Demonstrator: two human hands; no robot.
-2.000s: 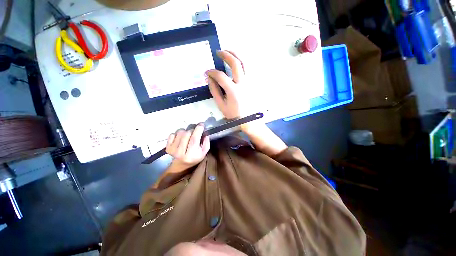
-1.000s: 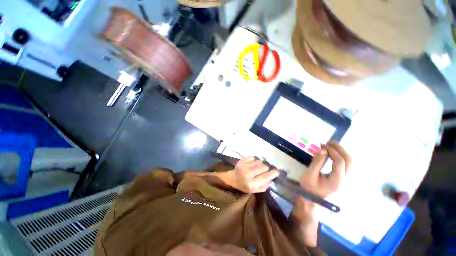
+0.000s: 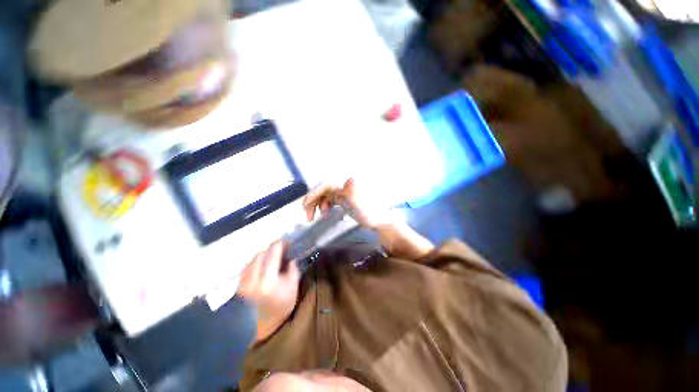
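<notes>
The frame is blurred. My left hand (image 3: 270, 282) is closed around the steel ruler (image 3: 314, 235), a dark grey flat strip held slantwise in front of my chest. My right hand (image 3: 341, 203) is at the ruler's upper right end with its fingers bent. Blur hides whether it grips the ruler or anything else. The black-framed touchscreen (image 3: 239, 181) with a white display lies on the white machine top (image 3: 337, 92), just beyond my hands.
Yellow and red looped handles (image 3: 117, 182) lie left of the screen. A large tan wire spool (image 3: 130, 46) stands at the upper left. The red stop button (image 3: 392, 112) is on the right of the top. A blue bin (image 3: 462, 145) sits beyond the right edge.
The view has swung, bringing the blue bin more fully into view. My right hand has moved off the touchscreen's edge to the ruler's end. My left hand still holds the ruler.
</notes>
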